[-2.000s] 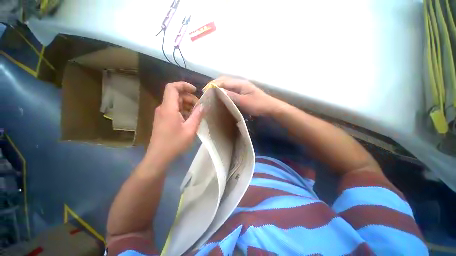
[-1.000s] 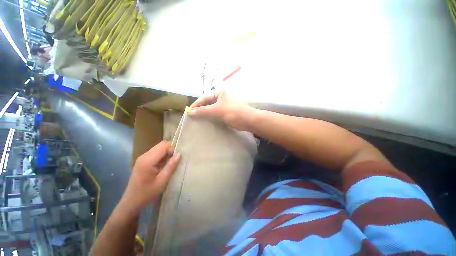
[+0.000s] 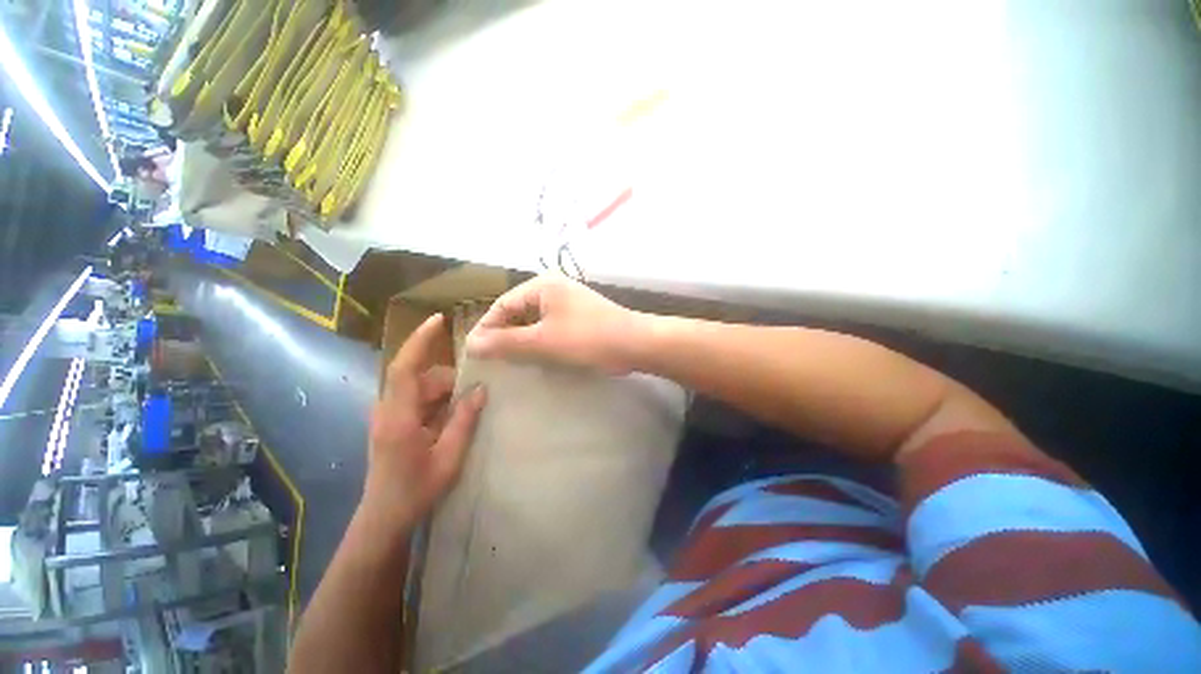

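A beige fabric cover hangs over the open side of the cardboard box, in front of the wearer's lap. My right hand pinches its upper left corner between thumb and fingers. My left hand is at the cover's left edge just below, thumb on the near side and fingers behind, forefinger raised. The fingertips hide the corner, and no yellow end shows there.
The cardboard box stands behind the cover. The white table carries a red tool, thin dark cords at its edge, a faint yellow scrap and stacked covers with yellow ends. Factory equipment stands far left.
The cover, first held open as a pouch, is now flat over the box. Since one second ago my left hand has moved up its edge towards my right hand. The view has turned left.
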